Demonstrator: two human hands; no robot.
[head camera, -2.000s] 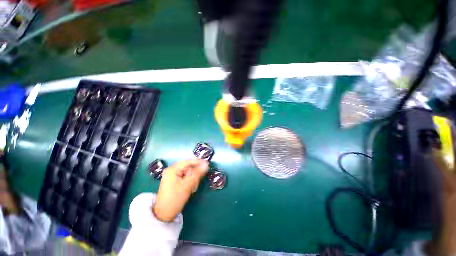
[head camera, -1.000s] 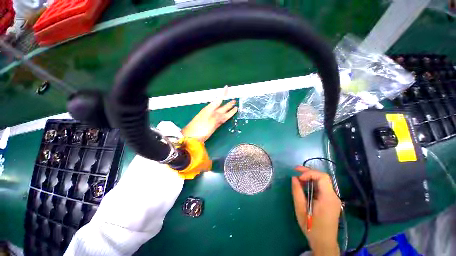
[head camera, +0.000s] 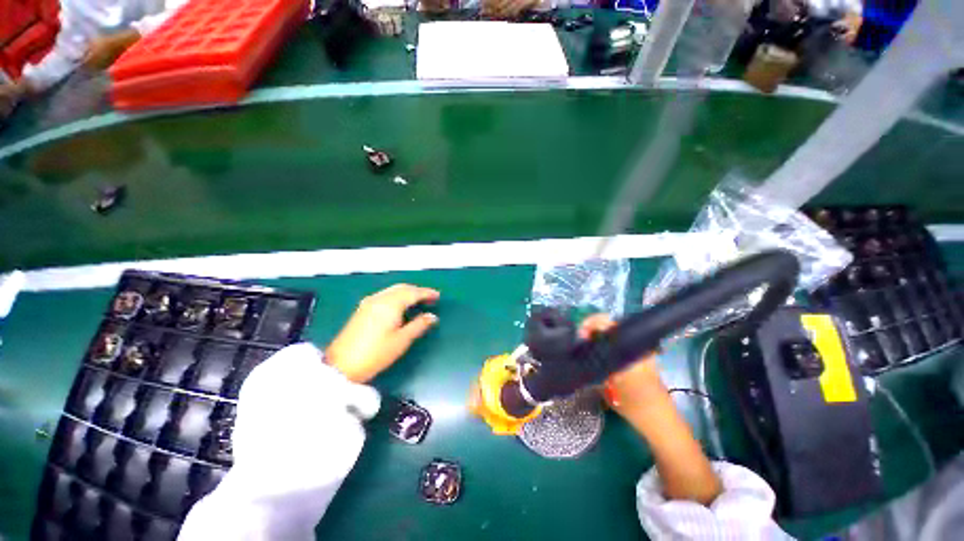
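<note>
My left hand (head camera: 383, 333) is open and empty, palm down, above the bench. Two squarish black housings lie below it: one (head camera: 410, 421) near my cuff, the other (head camera: 441, 482) lower right. The orange screwdriver (head camera: 499, 395) hangs over the left edge of the round dotted plate (head camera: 566, 429). My right hand (head camera: 634, 383) is behind the screwdriver's black hose (head camera: 677, 322); a small red part of the tweezers (head camera: 611, 394) shows at its fingers, and their tips are hidden. The black blister tray (head camera: 159, 391) at left holds several housings in its upper pockets.
A flat clear bag (head camera: 576, 287) and a crumpled bag (head camera: 740, 238) lie behind my right hand. A black box with a yellow label (head camera: 830, 359), cables and another black tray (head camera: 898, 285) are at right. Small parts lie on the belt (head camera: 476, 201) beyond the white edge.
My left hand has drawn back left from the small bag. My right hand has moved up and left behind the hose. The screwdriver now hangs farther right, by the plate; a second housing is visible.
</note>
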